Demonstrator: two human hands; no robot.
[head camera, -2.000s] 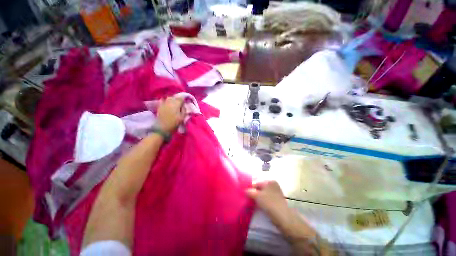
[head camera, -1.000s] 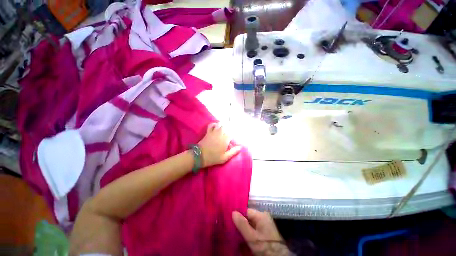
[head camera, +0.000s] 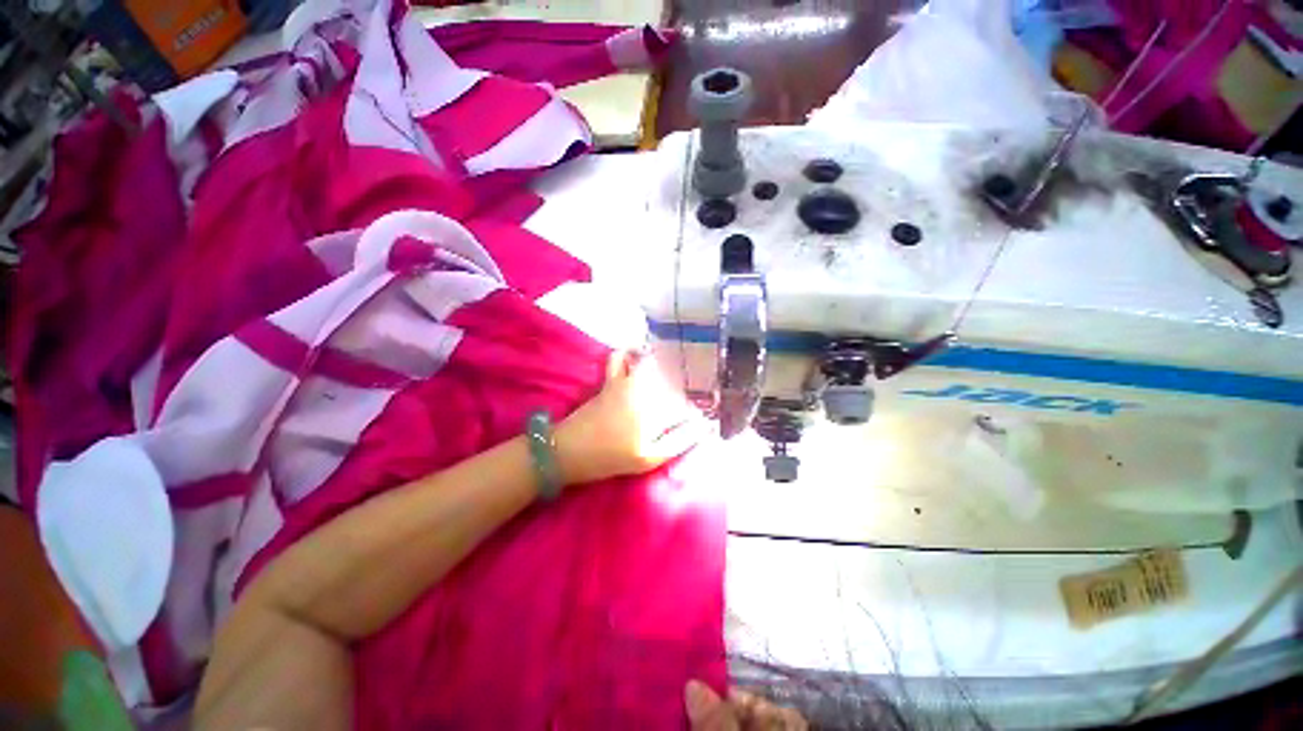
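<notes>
The hot-pink garment (head camera: 557, 586) with pale lilac panels lies crumpled left of the sewing machine and hangs over the front edge. My left hand (head camera: 629, 429) presses on the pink cloth beside the needle area, under glaring light; its fingertips are washed out. My right hand (head camera: 740, 710) is at the bottom edge, partly cut off, with fingers at the garment's right edge. The white Jack machine head (head camera: 1057, 471) stands to the right, its take-up lever guard (head camera: 742, 350) above the lit area. The needle and presser foot are lost in glare.
A tan paper sticker (head camera: 1125, 587) is on the machine's lower right. A white cloth (head camera: 936, 72) lies behind the head. More pink pieces (head camera: 1179, 57) are at the upper right. An orange panel (head camera: 32, 614) and green cloth (head camera: 92, 697) are at lower left.
The view has moved closer to the machine. My left hand has gone from high on the heap to flat by the needle area. My right hand has moved down the cloth edge towards the bottom.
</notes>
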